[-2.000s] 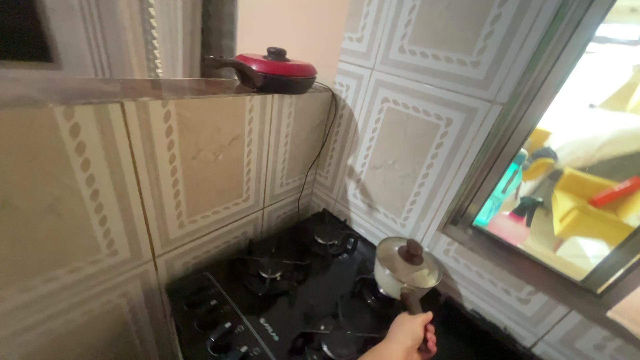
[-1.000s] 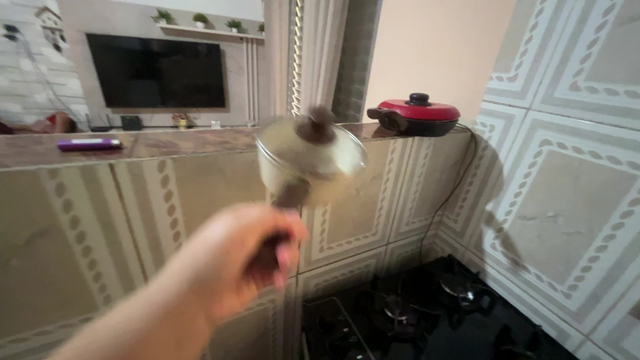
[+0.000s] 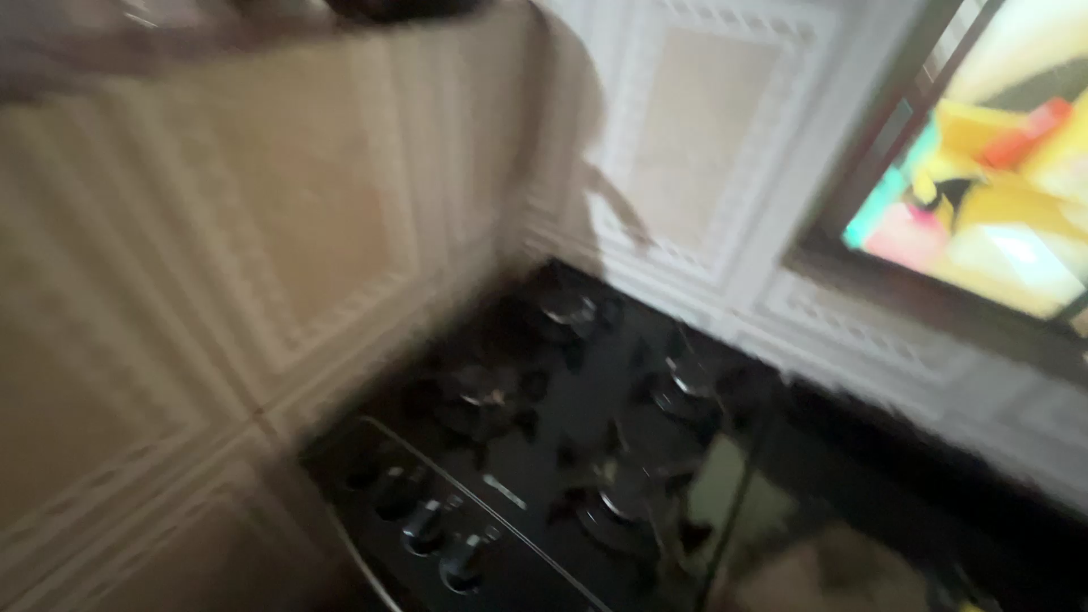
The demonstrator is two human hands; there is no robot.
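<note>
Neither of my hands shows in the blurred head view of this moment, and the lidded saucepan is out of sight too. A black glass gas cooktop point(image 3: 578, 425) fills the lower middle, with several burners on it. One burner point(image 3: 569, 310) lies at the far corner, another point(image 3: 484, 395) at the left, and a third point(image 3: 688, 382) at the right. Control knobs point(image 3: 425, 527) line its left front part. Whatever my hands hold or touch is hidden from view.
Tiled walls point(image 3: 314, 187) meet behind the cooktop. Along the top left runs a ledge point(image 3: 170, 51) with the dark underside of a pan point(image 3: 399, 7) at the frame's edge. On the right, a framed opening point(image 3: 960, 297) shows yellow and red things beyond.
My hand and the lidded saucepan it held by the handle have gone out of view. The saucepan was over the right part of the cooktop, then raised near the ledge. The view has swung down.
</note>
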